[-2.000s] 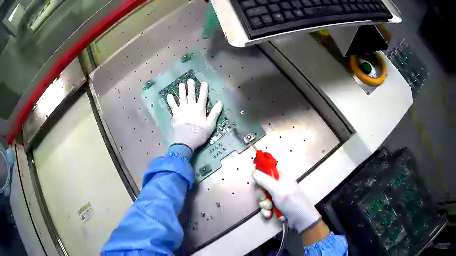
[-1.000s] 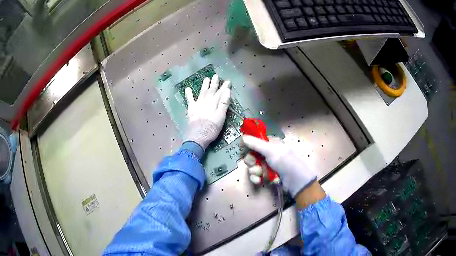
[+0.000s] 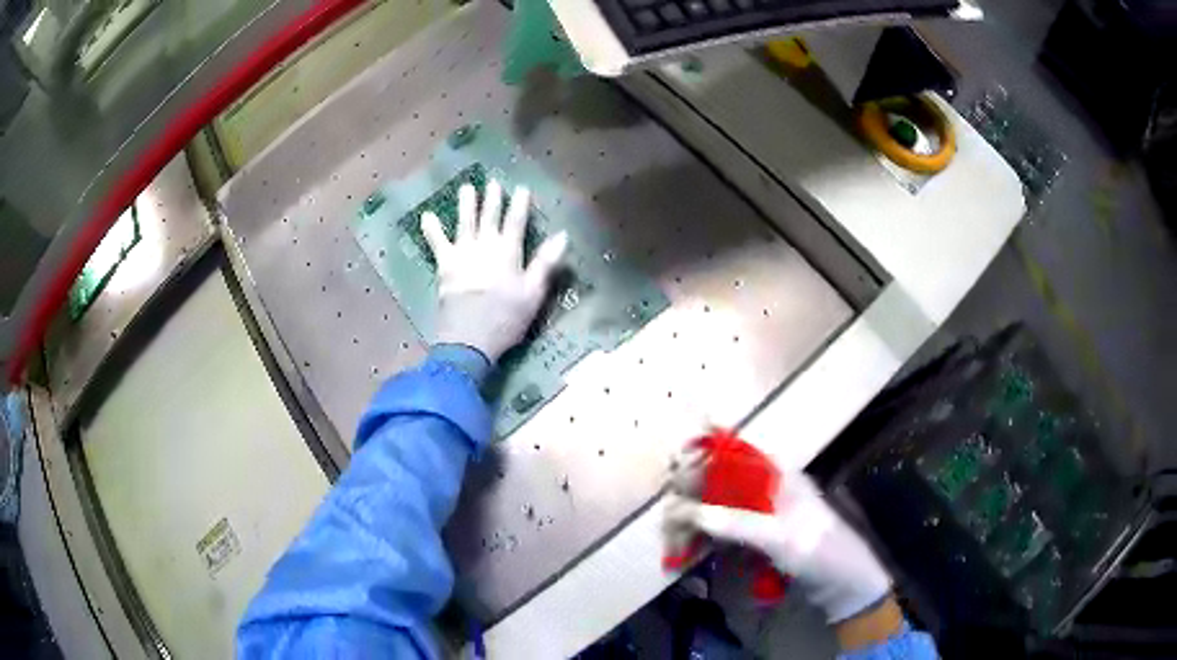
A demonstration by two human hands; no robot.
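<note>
A pale green fixture base with dark corner blocks lies on the perforated grey platen. A dark green circuit board sits in it, partly hidden under my left hand. My left hand, in a white glove, lies flat on the board with fingers spread, holding nothing. My right hand, gloved and slightly blurred, holds the red air blow gun over the machine's white front edge, to the right of the fixture and apart from it.
A keyboard on a white shelf overhangs the top. A yellow ring with a green centre is on the right edge. Trays with green boards stand at lower right. A green plate lies at the platen's back. A red edge curves at left.
My right hand with the blow gun has moved away from the board, down and right to the machine's front edge. My left hand stays on the board. The view has shifted slightly.
</note>
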